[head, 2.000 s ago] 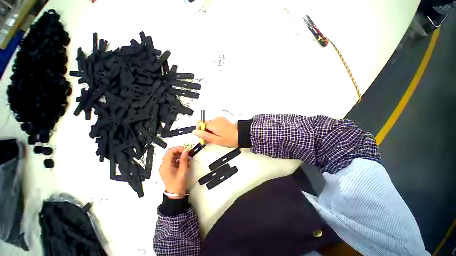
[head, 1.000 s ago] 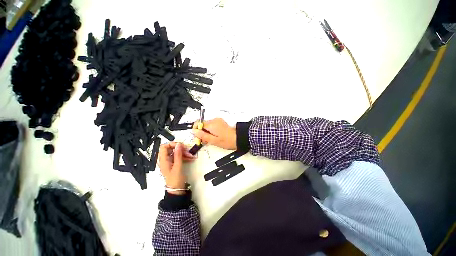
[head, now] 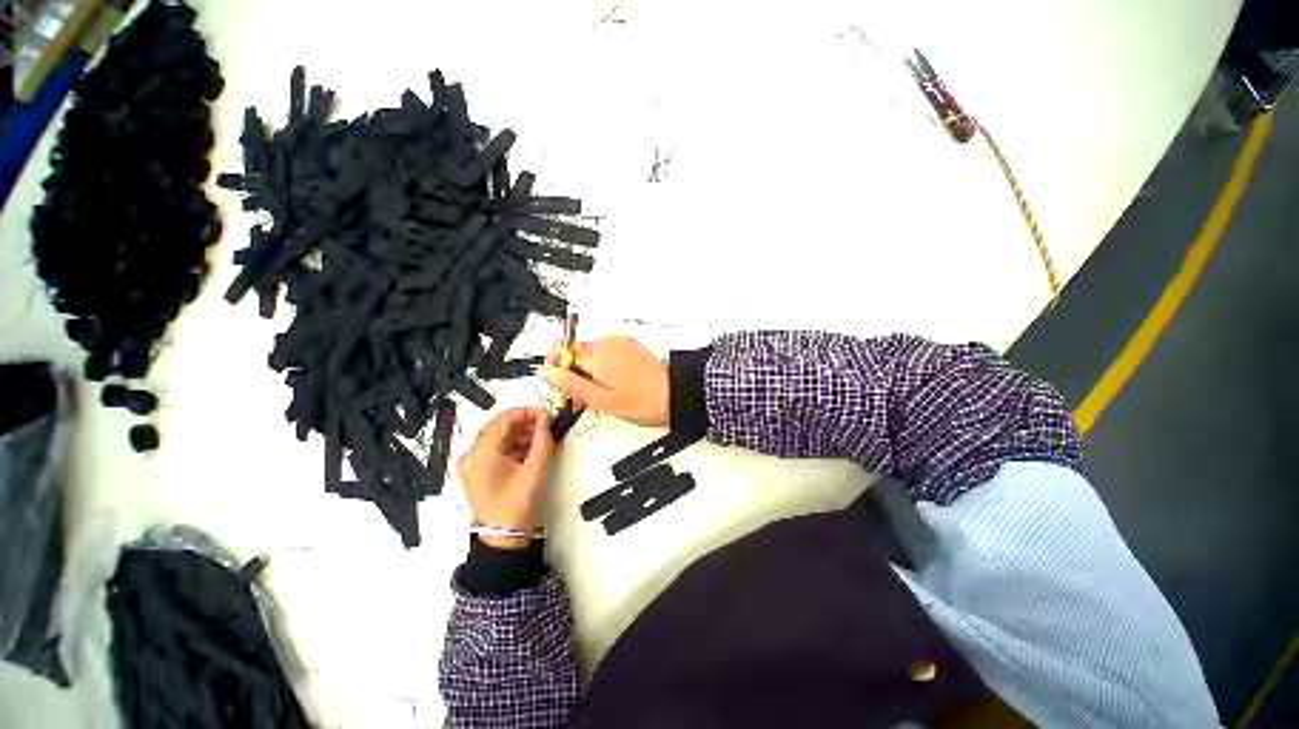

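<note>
My left hand (head: 509, 466) holds a black fabric tab (head: 564, 423) by its near end, thumb and fingertips pinched on it. My right hand (head: 618, 380) holds a slim tool with a yellow handle (head: 566, 373) and a metal end pointing away from me, close above the tab. The tab is mostly hidden by my fingers. A big heap of black tabs (head: 385, 271) lies to the left of and beyond my hands. A few set-aside tabs (head: 648, 503) lie side by side near the apron, below my right wrist.
Red-handled snips (head: 943, 103) with dark blades lie at the upper right, tied to a yellow-orange cord (head: 1021, 214) that runs to the table edge. A pile of short black pieces (head: 126, 192) is at far left. A clear plastic bag of black pieces (head: 200, 641) lies lower left.
My left hand has turned and its fingers are more curled around the tab. My right hand stays close by with the yellow tool. The whole view has shifted slightly.
</note>
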